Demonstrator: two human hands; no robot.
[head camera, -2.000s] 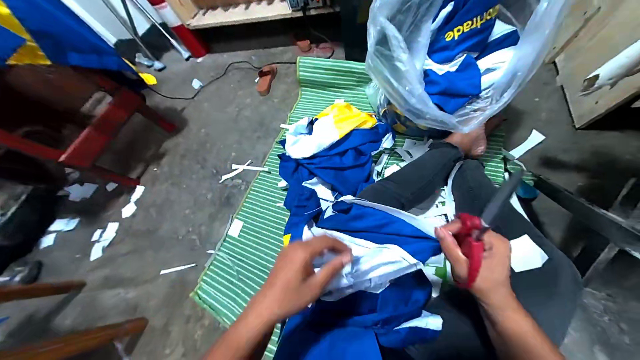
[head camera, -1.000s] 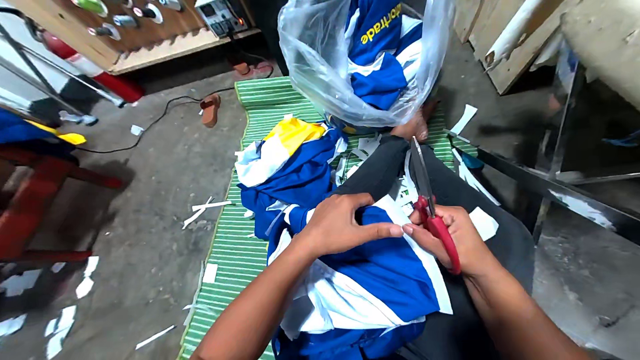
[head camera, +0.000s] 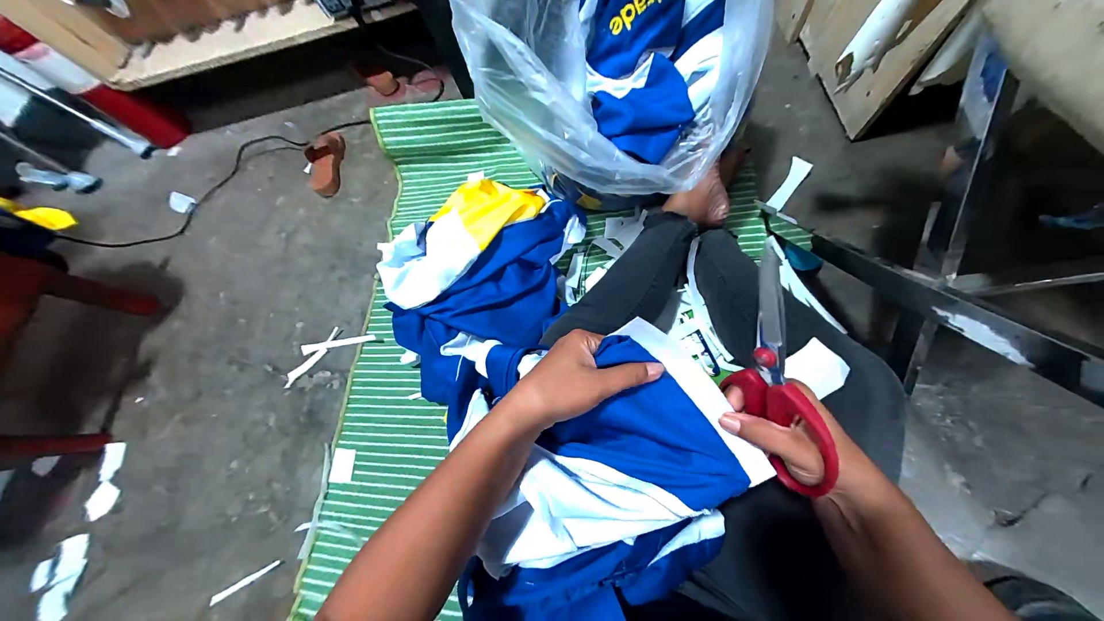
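A blue and white fabric garment with a white strip along its edge lies across my lap. My left hand grips its upper edge, thumb on the blue cloth beside the strip. Red-handled scissors hang on the fingers of my right hand, blades together and pointing up and away; that hand's thumb and fingertips also touch the right side of the strip. Left of my knees, a heap of blue, white and yellow garments rests on the green striped mat.
A clear plastic bag of blue and white garments stands beyond my foot. Paper scraps lie on the mat and concrete floor. A black metal frame is close on the right; a brown sandal, a cable and red furniture are leftward.
Two seconds ago the white strip was bunched under my left hand; now the garment's edge is spread between both hands. The scissors have turned to point away from me. The view has shifted.
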